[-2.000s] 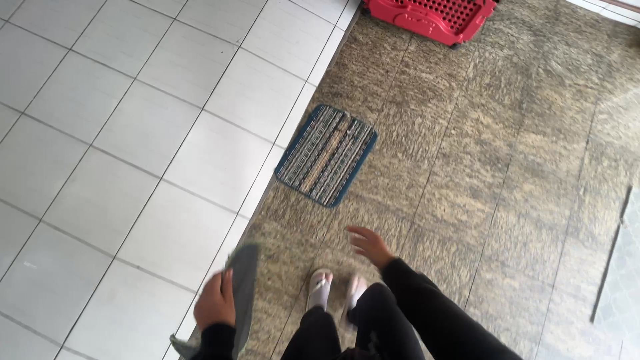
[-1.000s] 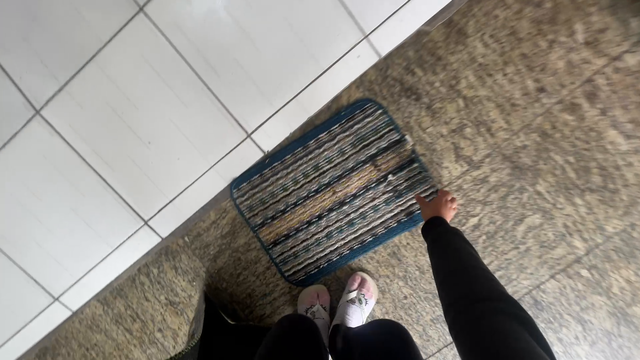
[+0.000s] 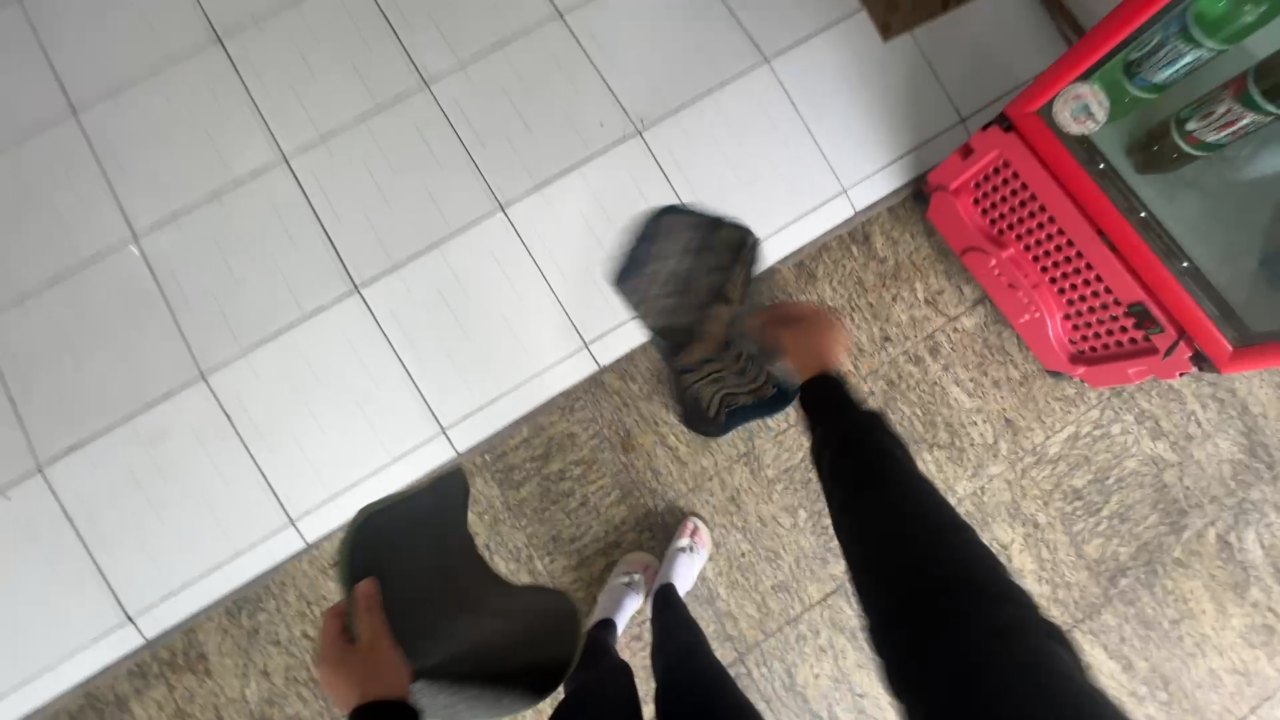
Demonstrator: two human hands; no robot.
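Observation:
At the lower left, my left hand (image 3: 362, 645) grips the edge of a dark grey mat (image 3: 440, 590), which hangs bent with its plain side showing. My right hand (image 3: 802, 340), blurred by motion, holds a striped floor mat with a blue border (image 3: 725, 385) by its right side. This striped mat is off its flat shape, bunched and folded, in front of the edge where white tile meets the brown stone floor. Its upper part is too blurred for detail.
A red drinks cooler (image 3: 1065, 260) with a perforated base panel and bottles behind glass stands at the right. White tiles (image 3: 480, 290) lie along the upper left, beside the speckled stone floor (image 3: 1100, 500). My feet in sandals (image 3: 655, 575) are at the lower middle.
The striped mat lay flat on the stone floor a second ago, with my right hand at its edge; now it is lifted and bunched in that hand. The view has shifted, and the cooler shows at the right.

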